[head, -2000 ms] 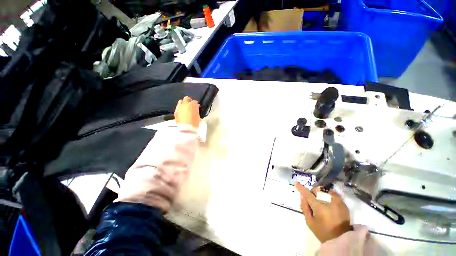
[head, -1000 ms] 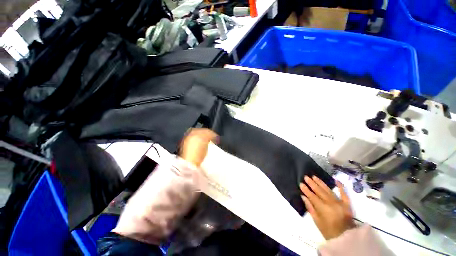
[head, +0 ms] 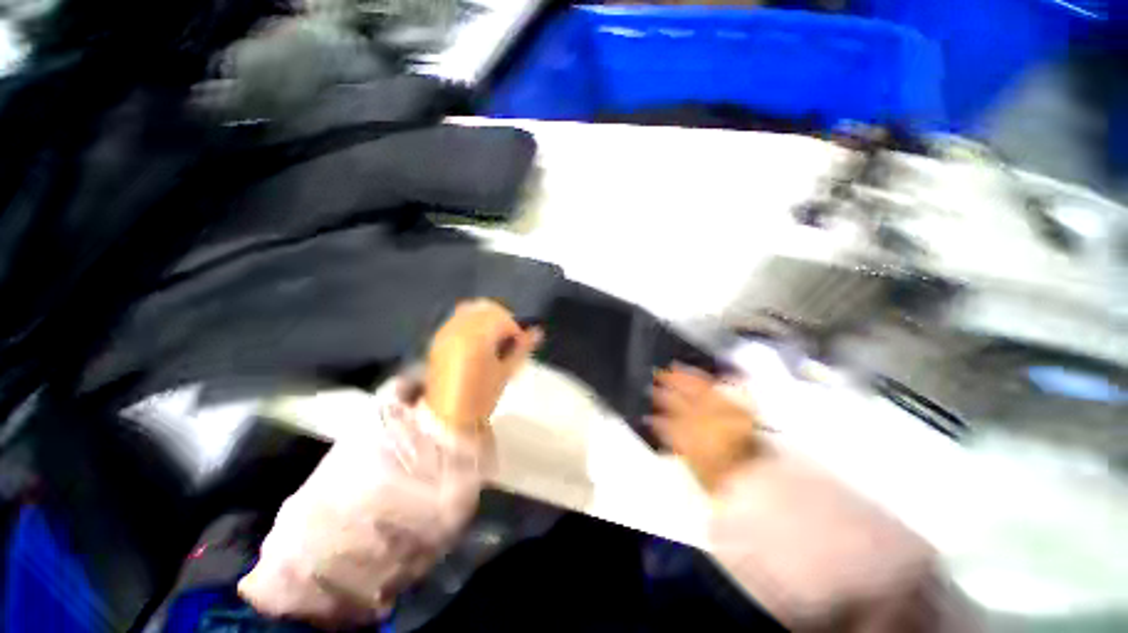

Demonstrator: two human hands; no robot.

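Note:
The frame is blurred. A black fabric panel [head: 596, 344] lies on the white table left of the sewing machine, its right end near the needle area. My right hand [head: 703, 423] lies on the panel's right end, fingers pointing left and up. My left hand [head: 476, 361] is at the panel's left part, fingers bent; blur hides whether it grips the fabric. The sewing machine [head: 854, 303] stands at the right, its needle and foot not clear. Dark snips [head: 922, 406] lie right of my right hand.
Stacked black panels [head: 371, 179] lie on the table at left, beside a large black fabric pile [head: 87, 235]. A blue bin [head: 755, 62] stands behind the white table [head: 656, 186]. Part of another blue container [head: 56, 575] shows at the lower left.
The view has shifted and blurred. My right hand is still on the panel and now closer to my left hand. Since the oldest frame, the panel has come beside the machine under my hands.

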